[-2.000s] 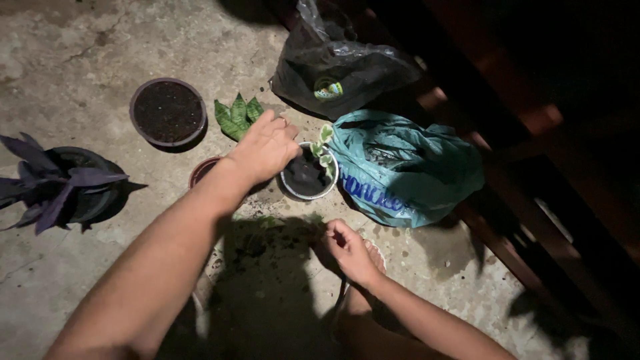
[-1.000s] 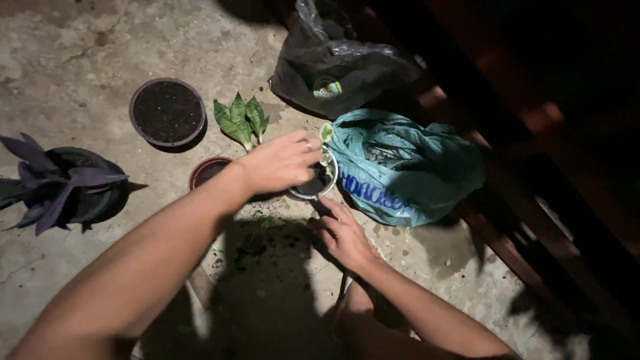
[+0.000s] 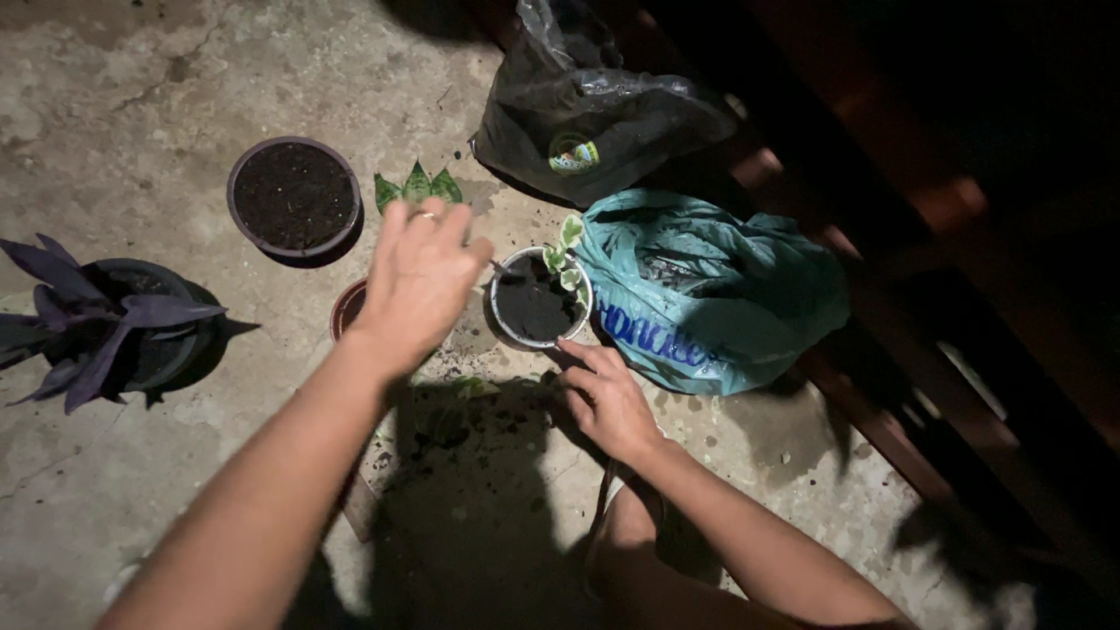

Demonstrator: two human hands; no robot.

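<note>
A white-rimmed pot of dark soil (image 3: 534,311) stands on the concrete floor, with a small variegated plant (image 3: 570,254) at its right edge. My right hand (image 3: 608,398) touches the near rim with a fingertip, fingers partly curled. My left hand (image 3: 424,271), blurred and with a ring on one finger, is raised left of this pot. Whether it holds anything cannot be told. Green pointed leaves (image 3: 418,185) show just beyond it, their base hidden. A reddish-brown pot (image 3: 348,306) is partly covered by my left hand and wrist.
A round pot of soil (image 3: 296,197) stands at the upper left, a purple-leaved potted plant (image 3: 122,328) at the far left. A dark plastic bag (image 3: 595,131) and a teal plastic bag (image 3: 717,306) lie beyond and right of the white-rimmed pot. Soil crumbs and leaf bits dot the floor.
My left hand has moved left, off the white-rimmed pot, where it was a second ago. My right hand, lower and away from the pot two seconds ago, is now at its rim.
</note>
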